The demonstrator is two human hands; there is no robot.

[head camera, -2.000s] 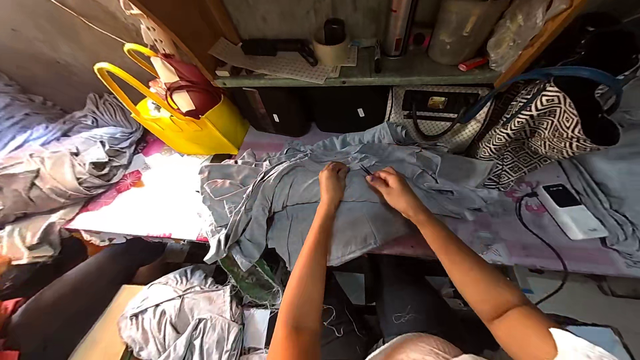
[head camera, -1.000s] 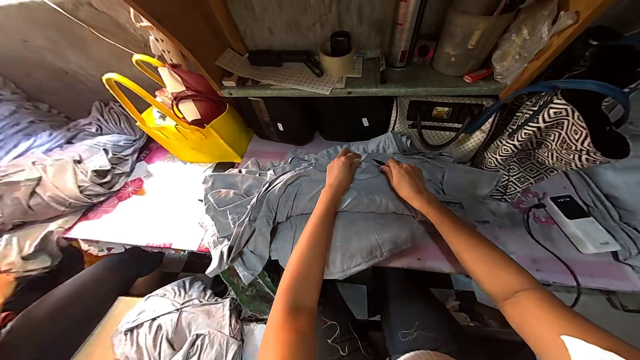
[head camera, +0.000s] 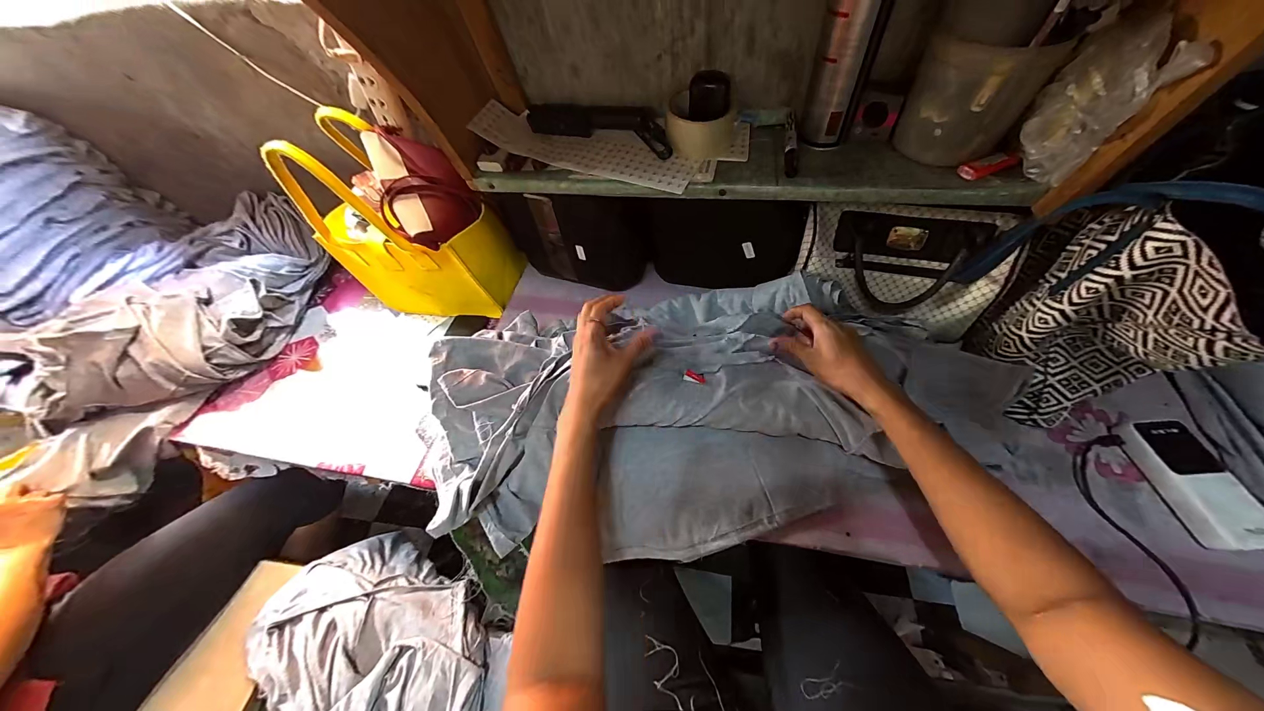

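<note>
A pile of grey garments [head camera: 721, 395] lies spread over the pink, flower-patterned tabletop [head camera: 859, 528]. My left hand [head camera: 604, 351] rests at the garments' upper middle, fingers apart, with nothing seen in it. To its right, my right hand [head camera: 820, 346] has thumb and fingertips bent at the grey cloth; whether they pinch it cannot be told. Between and a little below the hands, a small red and white item [head camera: 694, 376] lies on the cloth; its kind is unclear.
A yellow handbag [head camera: 430, 262] stands at the left, beside heaped clothes [head camera: 188, 326]. Black cases [head camera: 731, 242] sit beneath a green shelf [head camera: 770, 183]. A patterned bag [head camera: 1126, 296] and a white power bank [head camera: 1205, 484] with a cable are at the right. Another person's leg [head camera: 188, 563] shows lower left.
My hands have moved farther apart over the grey garments. The dark, thin thing at my right fingers two seconds ago no longer shows there. The small red and white item now shows on the cloth.
</note>
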